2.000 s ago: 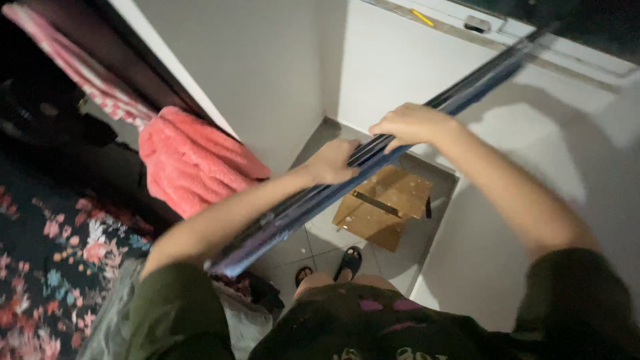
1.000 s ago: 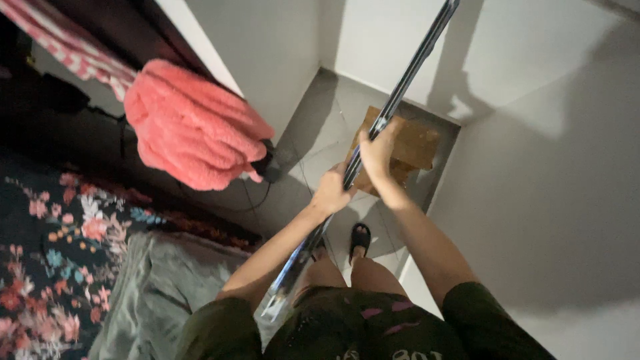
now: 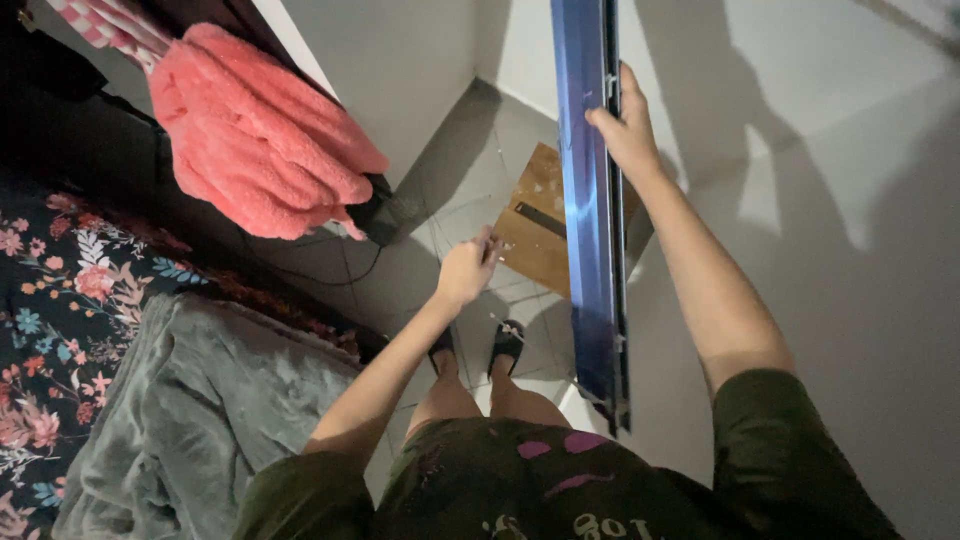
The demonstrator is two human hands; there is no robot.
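A long bundle of slats or rails with a shiny blue face and dark edges stands nearly upright in the view, right of centre; its top runs out of the frame. My right hand grips it near the upper part, thumb on the blue face and fingers behind the dark edge. My left hand is off the bundle, to its left, with its fingers curled close together; a thin pale strand shows below it, and whether the hand holds it cannot be told.
A brown wooden stool or board with a dark slot is on the grey tiled floor near my feet. White walls meet behind it. At left are a coral fleece, a grey blanket, a floral cover and a cable.
The bundle has swung from a slant to nearly upright in view and now shows its blue face. My left hand, on the bundle before, has let go and is to its left.
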